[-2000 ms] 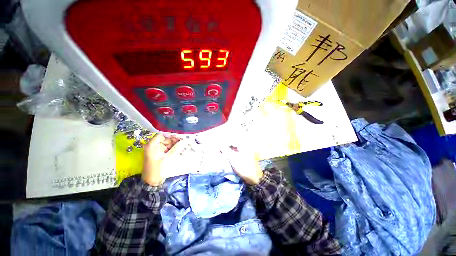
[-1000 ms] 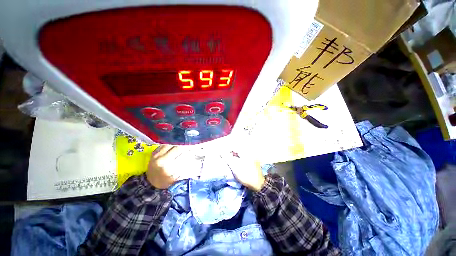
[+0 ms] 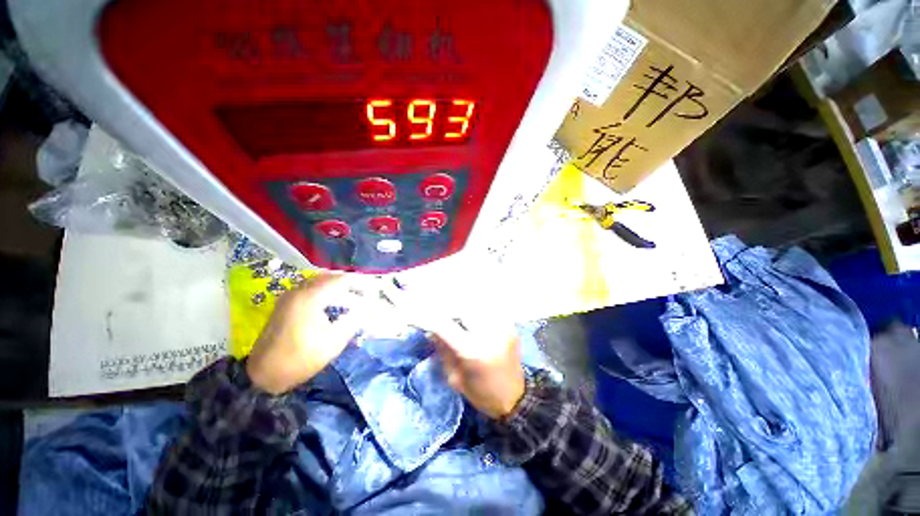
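Note:
The light blue garment (image 3: 404, 403) lies over my lap and the table's front edge, its upper edge reaching under the machine head. The white machine with a red panel (image 3: 333, 71) fills the top; its display reads 593. My left hand (image 3: 303, 333) is at the garment's upper left edge below the panel, with small dark pieces by its fingertips. My right hand (image 3: 482, 365) is at the garment's upper right edge, fingers bent onto the cloth. Glare washes out the fingertips of both hands, and what they pinch is unclear.
Silver snap parts (image 3: 264, 280) lie on a yellow patch left of the machine. Clear plastic bags (image 3: 101, 202) are at the far left. Yellow-and-black pliers (image 3: 617, 222) and a brown carton (image 3: 696, 60) are on the right. More blue garments (image 3: 772, 373) are heaped at right and lower left.
My left hand has moved left and nearer to me. My right hand has shifted slightly nearer and inward. The cloth between them has turned and bunched. The display still reads 593.

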